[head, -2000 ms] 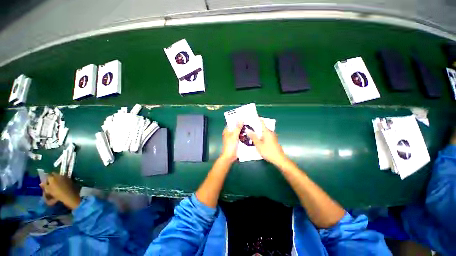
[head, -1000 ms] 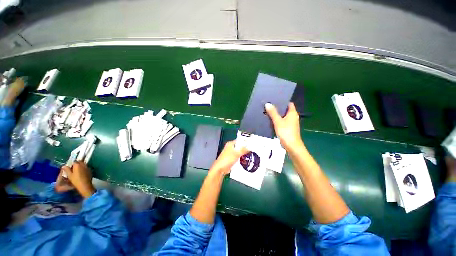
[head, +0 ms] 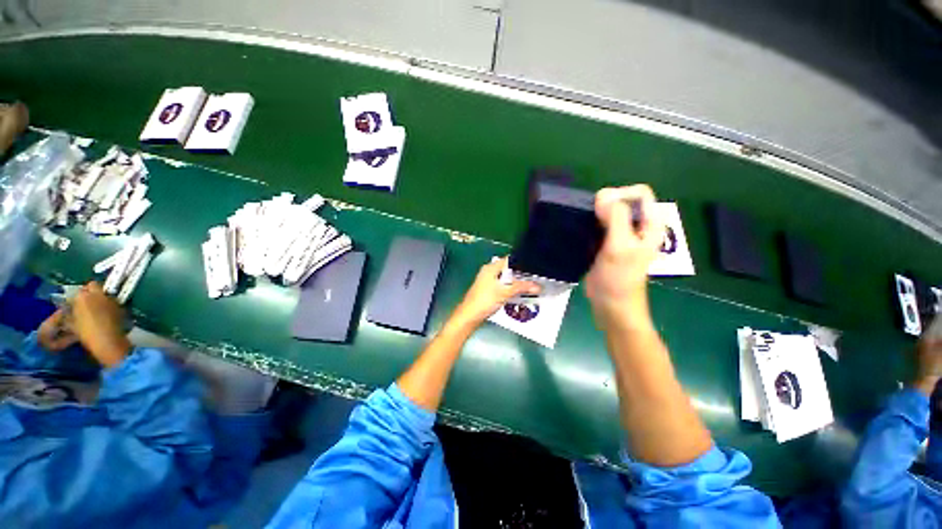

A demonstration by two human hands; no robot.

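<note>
My right hand [head: 622,248] holds a dark inner gift box [head: 559,240], tilted and blurred, above the worktop by its right side. The box's near end is at the far edge of a white outer sleeve [head: 539,318]; I cannot tell if it is inside. My left hand [head: 490,292] grips the sleeve at its upper left, fingers on the printed card. Two more dark boxes, one [head: 407,284] beside the other [head: 331,297], lie flat left of my left hand.
White strips [head: 277,240] lie heaped at left. A sleeve stack [head: 787,384] lies at right. Sleeved boxes [head: 220,122] and dark boxes [head: 738,240] lie on the far strip. Neighbouring workers' hands [head: 95,322] show at left and right. A clear plastic bag [head: 29,196] is far left.
The view has shifted. My right hand first took a dark box from the far strip, then tilted it and brought it against the sleeve. My left hand has stayed on the sleeve.
</note>
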